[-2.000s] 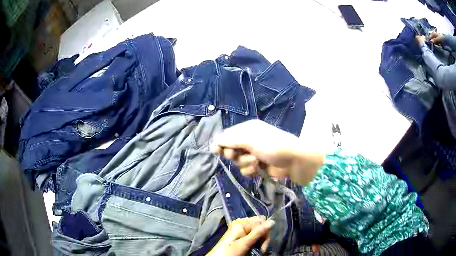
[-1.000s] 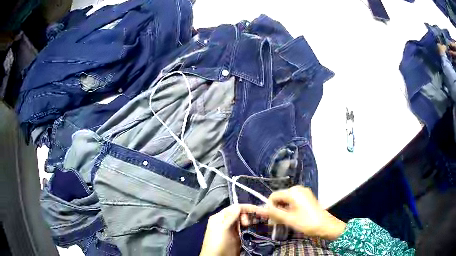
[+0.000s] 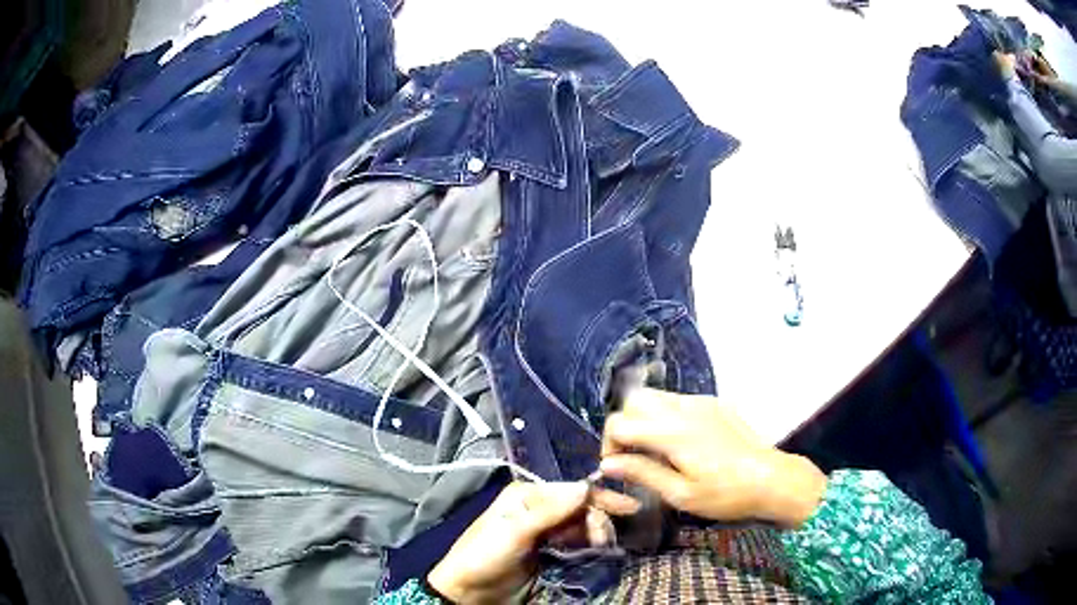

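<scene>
A denim jacket lies spread in front of me, its pale inside and dark outside both showing. A white cord lies in a loop over it, and its near end runs into my fingers. My left hand pinches the cord at the lower middle. My right hand meets it, fingertips bent together at the same spot. What the right fingers grip is too small to tell. Dark denim lies under both hands, partly hidden by them.
More dark denim is heaped at the left. Small snips with a teal end lie on the white table, right of the jacket. At the far right, another person's arm and hands are at a denim garment.
My hands were apart two seconds ago and are now together at the cord. The cord's loop now lies flatter, curving out to the left. The view has shifted.
</scene>
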